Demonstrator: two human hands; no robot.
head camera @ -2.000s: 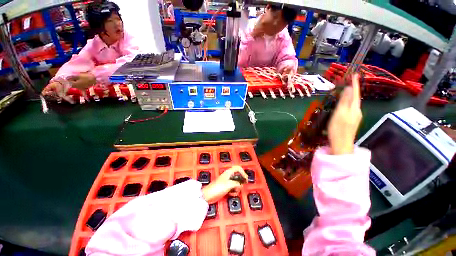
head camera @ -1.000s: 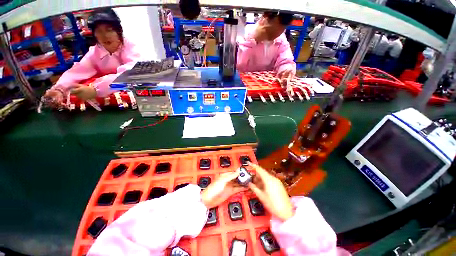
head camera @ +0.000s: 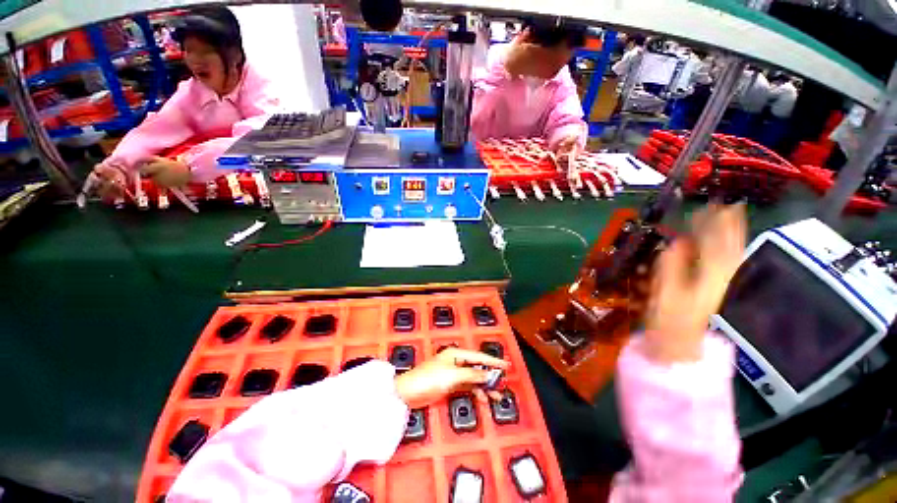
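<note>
My left hand (head camera: 454, 377) is over the right part of the red compartment tray (head camera: 362, 319) and holds a smartwatch body (head camera: 493, 377) in its fingertips. Other dark watch bodies lie in the tray's pockets, some with the round sensor ring up. My right hand (head camera: 696, 270) is raised and blurred, over the right side of the orange-brown fixture (head camera: 575, 339); whether it touches the fixture's handle cannot be told. The metal nest at the fixture's front is visible, with no watch clearly seen in it.
A blue-fronted control box (head camera: 413, 195) and a power supply (head camera: 303, 195) stand behind the tray, with a white paper (head camera: 411, 244) before them. A white-cased monitor (head camera: 807, 305) stands right. Two people in pink sit opposite at red trays (head camera: 511, 157). Stacked red trays (head camera: 733, 162) are back right.
My hands were together at a watch body over the tray. My right hand has since moved right and up to the fixture, while my left keeps the watch. The fixture's upper part looks shifted.
</note>
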